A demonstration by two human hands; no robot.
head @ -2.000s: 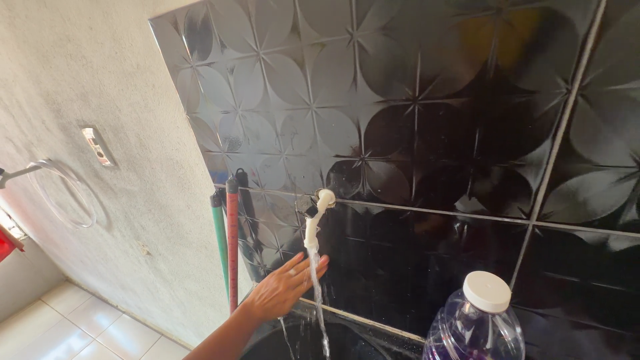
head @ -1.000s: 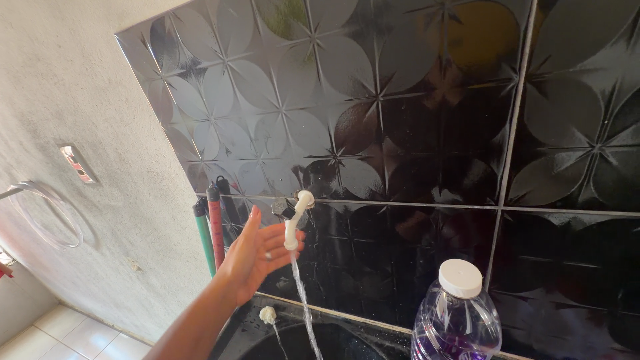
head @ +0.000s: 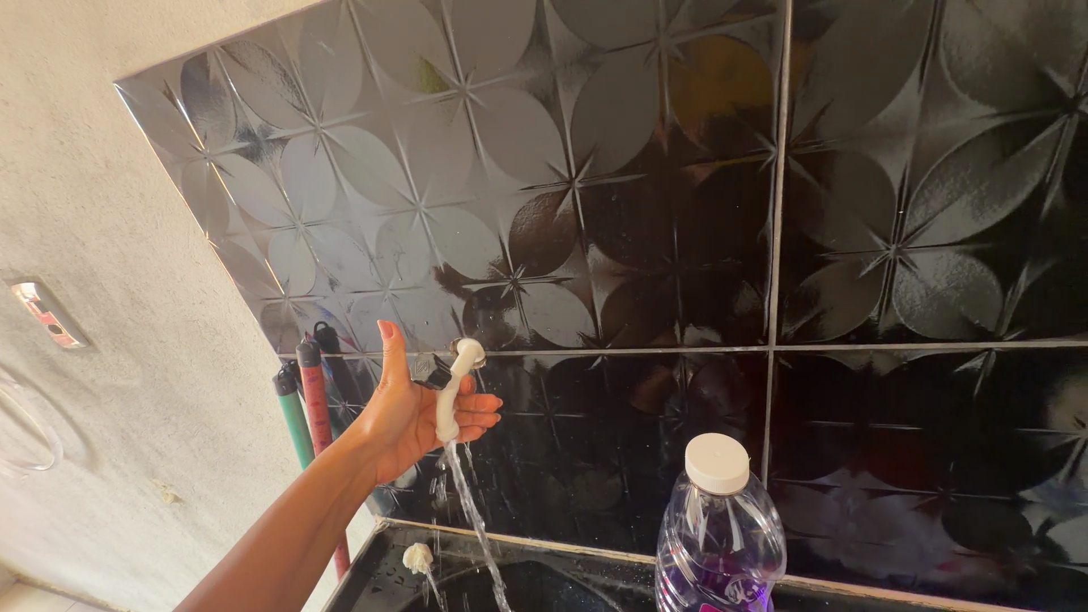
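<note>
My left hand (head: 429, 416) is at the white plastic faucet (head: 450, 391) on the black tiled wall, palm toward the wall, thumb up and fingers apart behind the spout. It may touch the spout, but grips nothing that shows. A stream of water (head: 472, 506) runs from the spout into the black sink (head: 544, 586), and drops fall beside it. My right hand is out of view. A clear plastic bottle (head: 718, 544) with a white cap and purple liquid stands to the right of the faucet.
A green handle (head: 294, 416) and a red handle (head: 316, 399) lean by the tile edge, left of my hand. A whitish knob-like thing (head: 417, 558) is at the sink's left. On the plaster wall are an outlet plate (head: 48, 314) and a clear looped hose (head: 34, 429).
My left hand was below the spout with its fingers together, beside the stream. It has risen behind the spout, and its thumb now points up. The view has moved closer.
</note>
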